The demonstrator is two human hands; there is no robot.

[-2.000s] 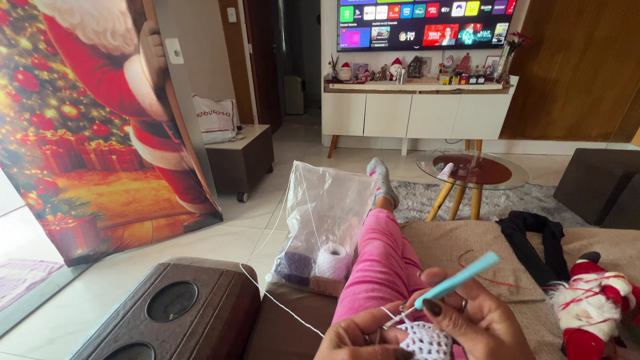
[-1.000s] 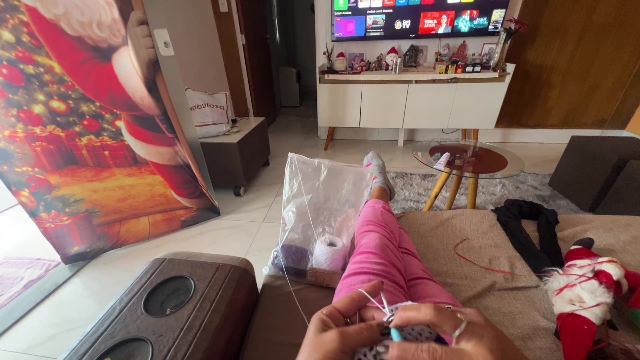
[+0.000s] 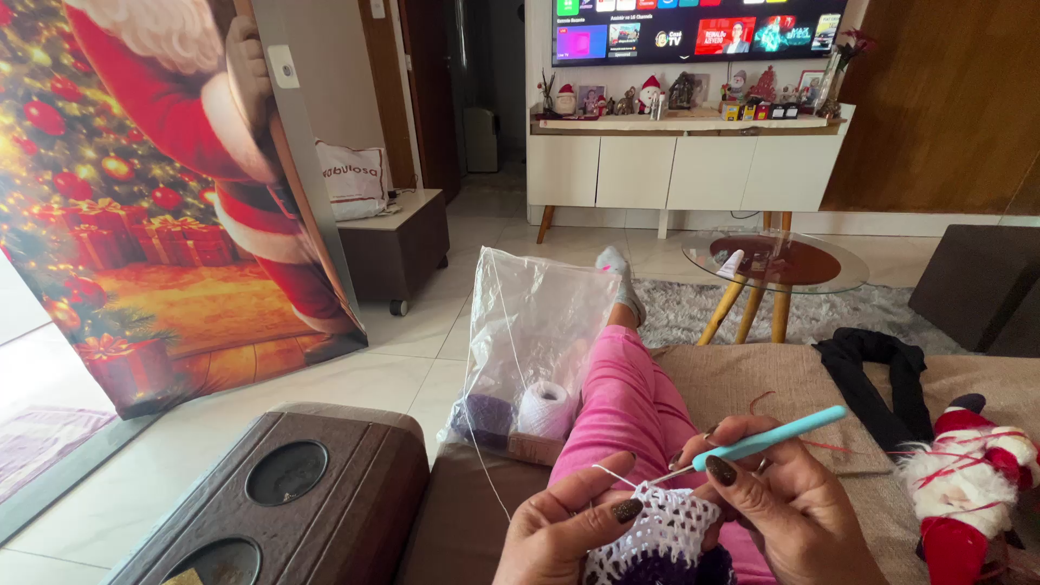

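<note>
My right hand [image 3: 780, 496] grips a crochet hook with a turquoise handle [image 3: 772, 437]; its metal tip meets the top edge of a white and dark purple crochet piece [image 3: 662, 524]. The piece's left side is pinched by my left hand [image 3: 577, 520], where a short loop of white yarn stands up near the fingertips. Beyond my hands, a clear plastic bag [image 3: 536, 325] leans beside my pink-trousered leg. Inside it are a white yarn ball [image 3: 544, 409] and a purple yarn ball [image 3: 485, 418]. White yarn runs from the bag down toward my left hand.
A brown armrest with round cup holders [image 3: 286, 471] stands at left. On the beige seat cover at right lie a Santa doll [image 3: 967, 487], black cloth [image 3: 877, 382] and red string. Farther off are a glass-topped table [image 3: 776, 260], a white cabinet [image 3: 682, 171] and a Santa-printed panel [image 3: 179, 244].
The hook's handle pointed up to the right two seconds ago, was mostly hidden between my hands one second ago, and now extends up to the right again. Both hands still hold the crochet work.
</note>
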